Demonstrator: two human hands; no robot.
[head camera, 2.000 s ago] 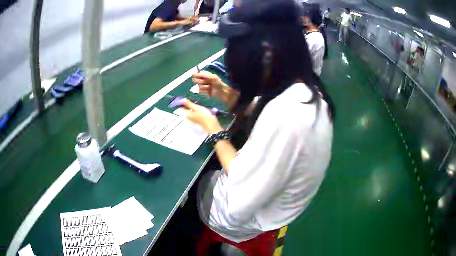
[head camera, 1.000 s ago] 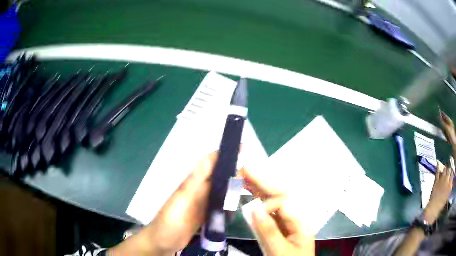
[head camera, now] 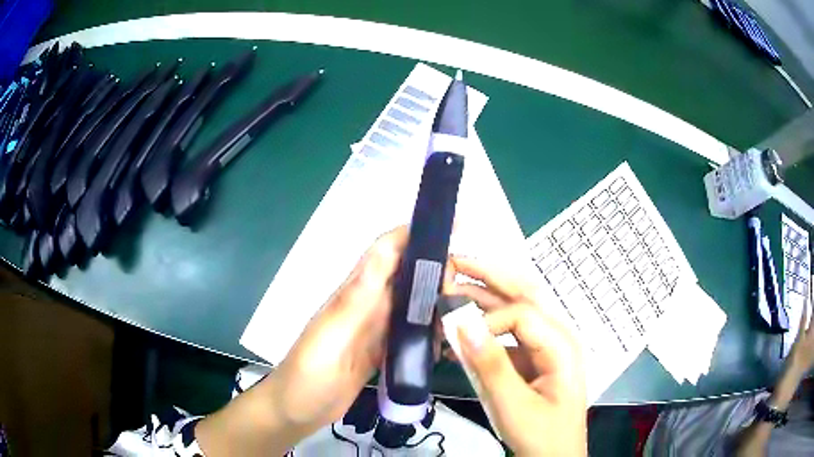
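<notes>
My left hand [head camera: 335, 357] holds a purple-and-black pen tool [head camera: 432, 205] upright in the view, nose pointing away. A small grey label [head camera: 423, 291] lies on its dark body. My right hand [head camera: 527, 357] is beside the tool's right side, fingers bent, with a white cover on the thumb. A small dark piece shows at the thumb tip; whether it is held is unclear. Behind the tool lies the label strip sheet [head camera: 393, 125] with grey-blue printed blocks. To the right lies the label sheet [head camera: 616, 259] with outlined rectangles.
All-black pen tools [head camera: 116, 187] lie in a row at left, blue-edged ones [head camera: 13, 112] beyond them. At right are plain backing papers [head camera: 696, 330], a white bottle [head camera: 741, 183], another tool [head camera: 764, 272] and a co-worker's hand [head camera: 799, 357]. A white stripe [head camera: 357, 27] edges the green bench.
The view has turned from the co-worker down to my bench. Since one second ago, the grey label has come into view on the tool, and my right fingers have moved off its face to its side.
</notes>
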